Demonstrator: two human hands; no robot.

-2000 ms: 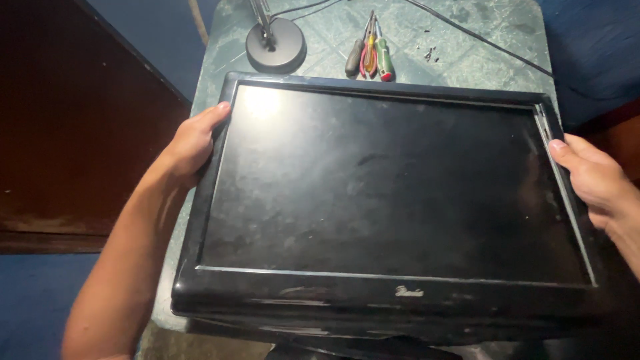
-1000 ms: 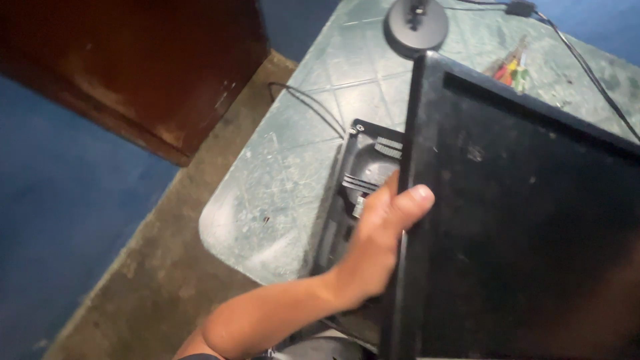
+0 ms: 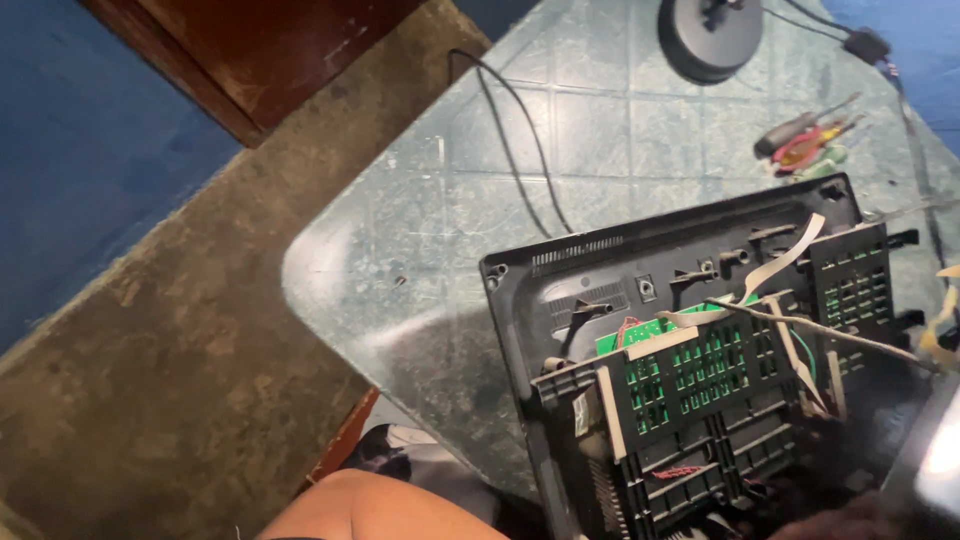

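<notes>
The black plastic back housing of a flat-screen TV (image 3: 517,315) lies on the table, its inside showing. Over it sits a black slotted frame (image 3: 667,382) with a green circuit board (image 3: 637,334) beneath, crossed by a pale ribbon cable (image 3: 780,262) and a thin dark cable (image 3: 832,334). At the bottom edge is my bare arm (image 3: 382,514). A dim, shadowed shape at lower right may be my left hand (image 3: 840,521); its grip is not clear. My right hand is not seen. A blurred shiny panel (image 3: 922,450) cuts into the lower right corner.
Several screwdrivers (image 3: 802,146) lie beyond the housing, near a round black lamp base (image 3: 709,37). A black cord (image 3: 517,112) loops over the edge of the green table (image 3: 360,225). Another cord with a black block (image 3: 866,45) runs down the right side. A reddish-brown wooden piece (image 3: 300,60) stands upper left.
The screen part, held in both hands at first, has been lifted and moved right, off the back housing. The housing's inside and the circuit board now show. The view has swung left.
</notes>
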